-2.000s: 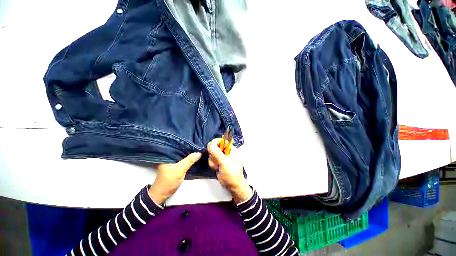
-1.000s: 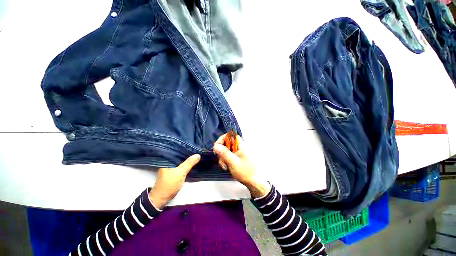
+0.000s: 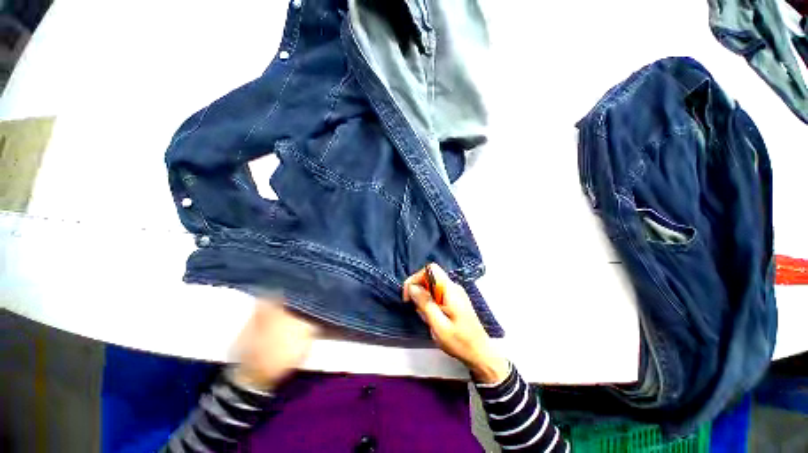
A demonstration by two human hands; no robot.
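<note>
A dark blue denim jacket (image 3: 354, 186) lies spread on the white table in front of me, its grey-blue inside showing at the upper right. My right hand (image 3: 445, 311) is at the right part of the waistband (image 3: 292, 276), fingers closed around small orange thread snips (image 3: 431, 283) whose dark tips point up. Whether its fingertips also pinch the cloth is unclear. My left hand (image 3: 273, 341) is blurred, just below the waistband near the table's front edge. Its fingers cannot be made out and nothing is visible in it.
A second dark denim garment (image 3: 687, 230) is heaped at the right, hanging over the edge of the white table (image 3: 532, 265). More denim (image 3: 766, 40) lies at the upper right. A red-orange strip (image 3: 791, 270) is at far right, a tan sheet (image 3: 22, 159) at far left. Green (image 3: 638, 440) and blue crates are below.
My left hand has come off the waistband and moved left and down. My right hand stays at the waistband with the snips. The whole view has shifted, so the garments appear further right.
</note>
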